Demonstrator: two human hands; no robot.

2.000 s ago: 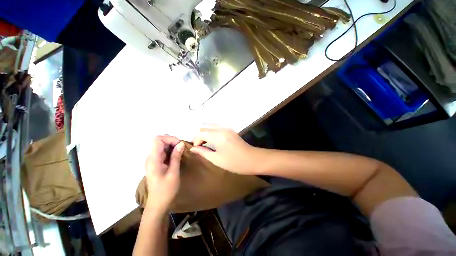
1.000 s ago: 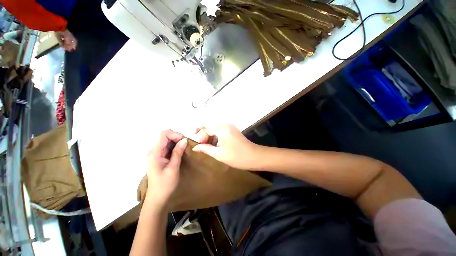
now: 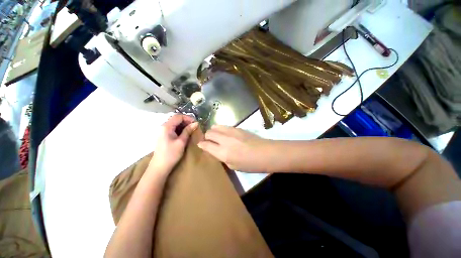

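Note:
A tan-brown garment piece (image 3: 202, 201) hangs from both hands, over the white table's front edge and down to the bottom of the view. My left hand (image 3: 174, 141) pinches its top edge just below the presser foot (image 3: 194, 112). My right hand (image 3: 232, 147) is beside it at the right edge of the cloth, its fingers on the cloth near the needle area. The sewing machine (image 3: 121, 75) stands behind my hands. Whether the cloth edge is under the foot cannot be told.
A fan of brown zippers (image 3: 283, 75) lies on the bed right of the needle. A black cord (image 3: 360, 85) and red-black tool (image 3: 375, 41) lie at the table's right end. A blue bin (image 3: 371, 122) is below. Brown cloth (image 3: 15, 214) lies at left, grey-green cloth (image 3: 432, 75) at right.
Both hands have carried the cloth forward from the table's front edge to the needle area. The cloth now hangs longer. The view has shifted, showing more of the machine head and the red-black tool.

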